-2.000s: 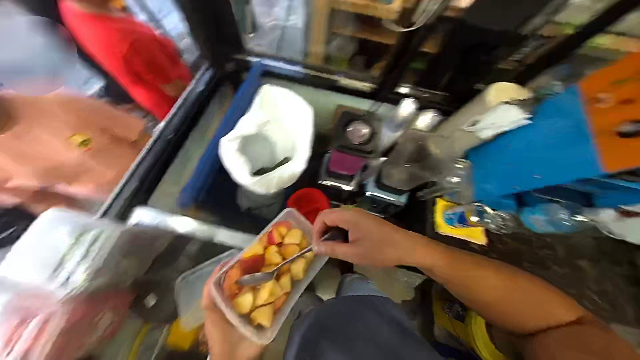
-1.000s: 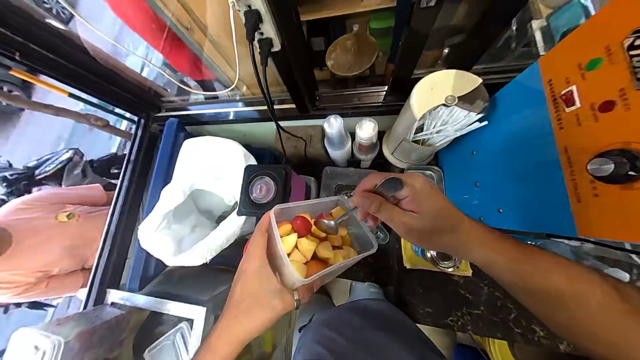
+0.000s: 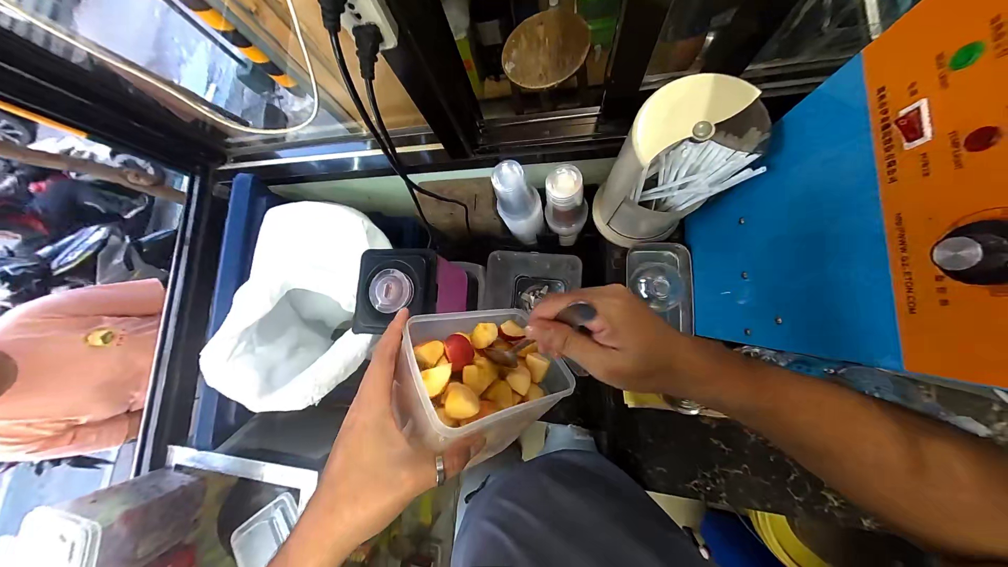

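Observation:
My left hand (image 3: 394,441), with a ring on one finger, holds a clear plastic container (image 3: 488,441) from its left side and underneath. Chunks of cut fruit (image 3: 462,400), yellow with some red skin, fill much of it. My right hand (image 3: 606,335) grips a metal spoon (image 3: 501,357) by its handle, and the spoon's bowl rests among the fruit. Just behind the container stand a blender with a black lid (image 3: 392,291) and a clear blender jug (image 3: 534,272) with blades visible at its bottom. A clear lidded cup (image 3: 660,285) is behind my right hand.
A bin with a white liner (image 3: 291,339) stands left. Stacked plastic cups (image 3: 518,201) and a straw dispenser (image 3: 685,157) line the window. A blue and orange machine (image 3: 803,236) is at the right, above a dark marbled counter (image 3: 709,465). A person in a pink shirt (image 3: 79,370) is outside the glass.
The view has swung round since two seconds ago. My left hand still holds the container, and the spoon in my right hand remains in the fruit. The person in red no longer shows.

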